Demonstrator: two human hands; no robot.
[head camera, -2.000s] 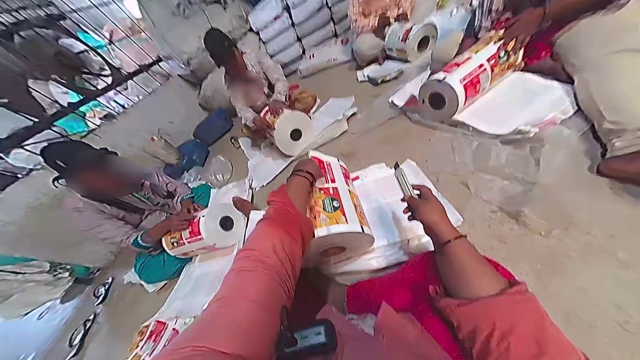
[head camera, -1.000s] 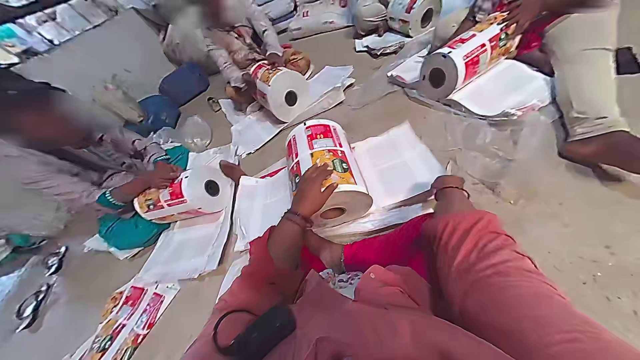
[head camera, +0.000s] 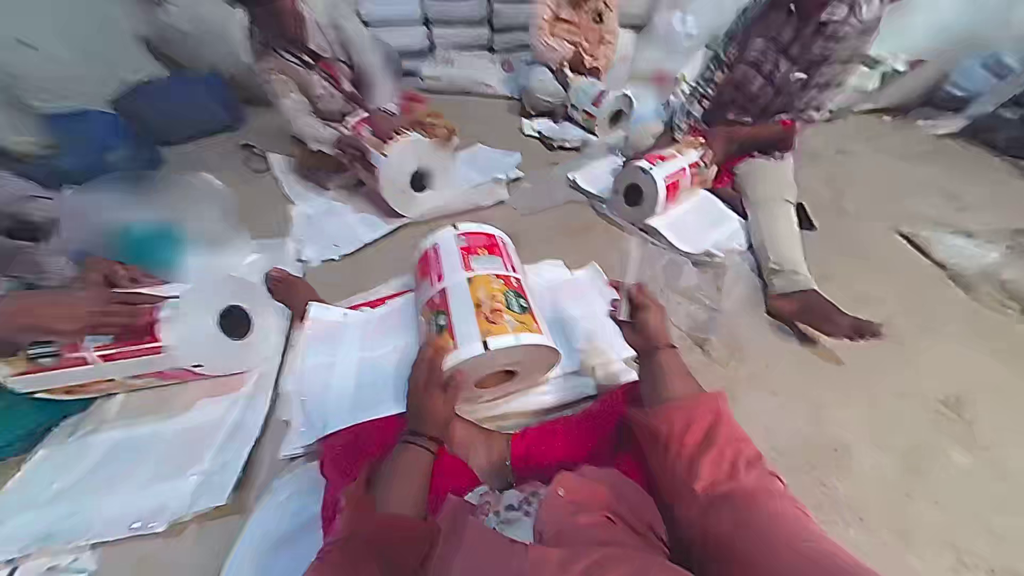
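A large roll of printed packaging film, red, white and yellow, lies in front of my lap with its hollow core facing me. My left hand rests against the near left edge of the roll. Off to the right, my right hand grips a slim cutter, blurred, pointing up; in the oldest frame it shows a dark blade tip. White sheets spread out beneath and on both sides of the roll.
Another film roll stands at the left beside a person's arm. Further off, people handle a film roll and a smaller one. Clear plastic film lies right of my right hand. A bare foot rests on the floor at the right.
My left hand was at the roll's far end, then on its top, and is now at its near left edge. My right hand, lowered by my knee a second ago, is raised again. The view has shifted.
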